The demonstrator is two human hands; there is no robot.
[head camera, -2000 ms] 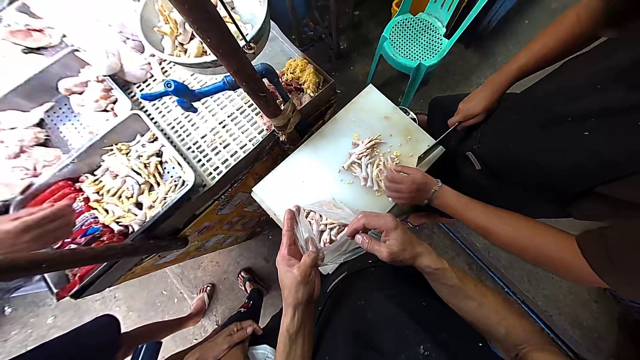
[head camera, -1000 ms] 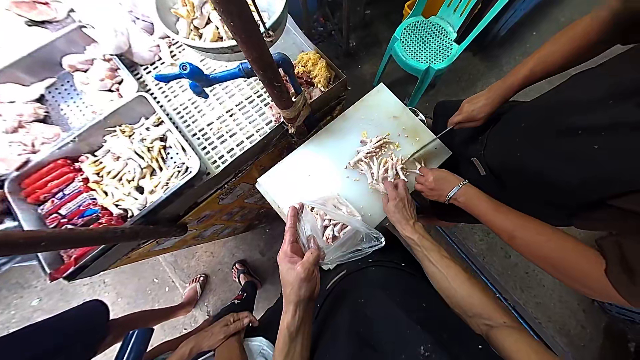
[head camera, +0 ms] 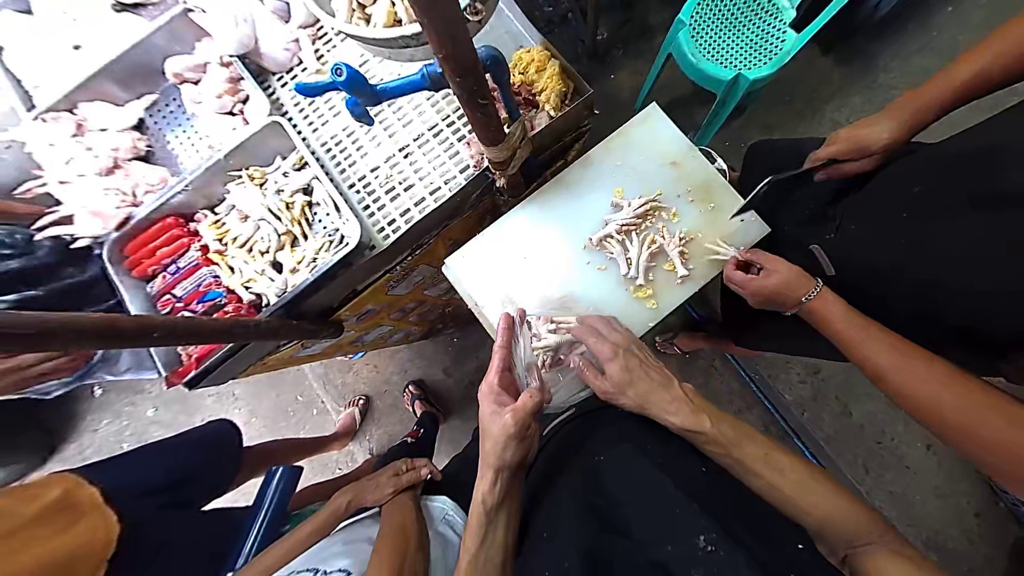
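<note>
My left hand (head camera: 512,392) holds the left side of a clear plastic bag (head camera: 570,392) with chicken feet (head camera: 552,340) inside, at the near edge of a white cutting board (head camera: 544,232). My right hand (head camera: 632,368) is at the bag's mouth on its right side, fingers bent; whether it grips anything is hidden. A pile of trimmed chicken feet (head camera: 636,240) lies on the board among small yellow scraps. To the right, a co-worker's hand (head camera: 768,278) holds a chicken foot (head camera: 722,250) over the board's edge, and the other hand holds a knife (head camera: 772,188).
At left, a metal tray (head camera: 352,228) holds chicken feet and red-wrapped sausages. Beside it are a white plastic grate (head camera: 416,144), a blue faucet (head camera: 384,90) and a rusty post (head camera: 472,80). A green plastic chair (head camera: 740,40) stands beyond the board. Seated people are at lower left.
My right hand has moved from the pile on the board back to the bag. The co-worker's knife has moved off the pile to the right, and a foot is now in that person's other hand.
</note>
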